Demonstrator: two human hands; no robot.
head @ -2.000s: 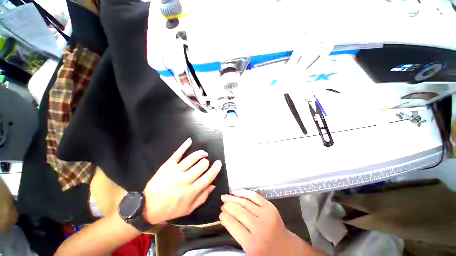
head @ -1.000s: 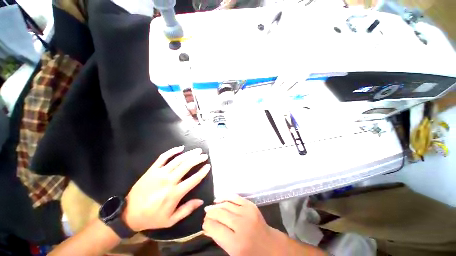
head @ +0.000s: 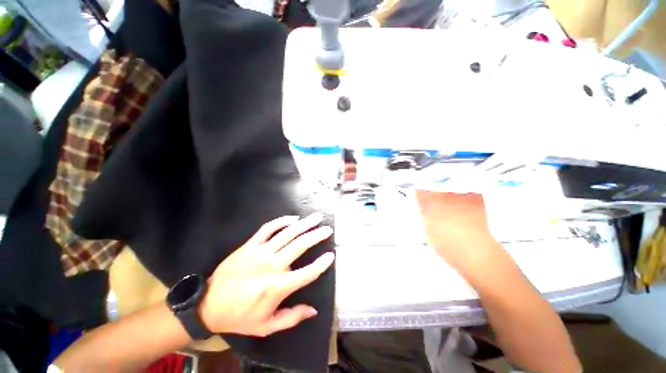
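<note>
A large black cloth [head: 234, 124] lies left of and below the needle area of a white sewing machine [head: 409, 87]. My left hand [head: 266, 280], with a dark watch on the wrist, lies flat on the cloth with fingers spread, near its straight right edge. The presser foot [head: 367, 197] is just above the bed by the cloth's edge. My right hand [head: 447, 207] reaches across the bed under the machine head; its fingers are hidden behind the head, so what it holds cannot be seen.
A plaid brown-and-cream cloth [head: 87, 160] hangs at the left. A tape measure [head: 409, 318] runs along the table's front edge. A dark control panel [head: 613, 182] is on the machine's right. Small metal parts [head: 586, 234] lie at the bed's right end. Yellow items [head: 652, 251] hang at far right.
My right hand has left the cloth's front edge and moved up and right, under the machine head. My left hand stays flat on the cloth. The view has shifted, showing more of the machine's top.
</note>
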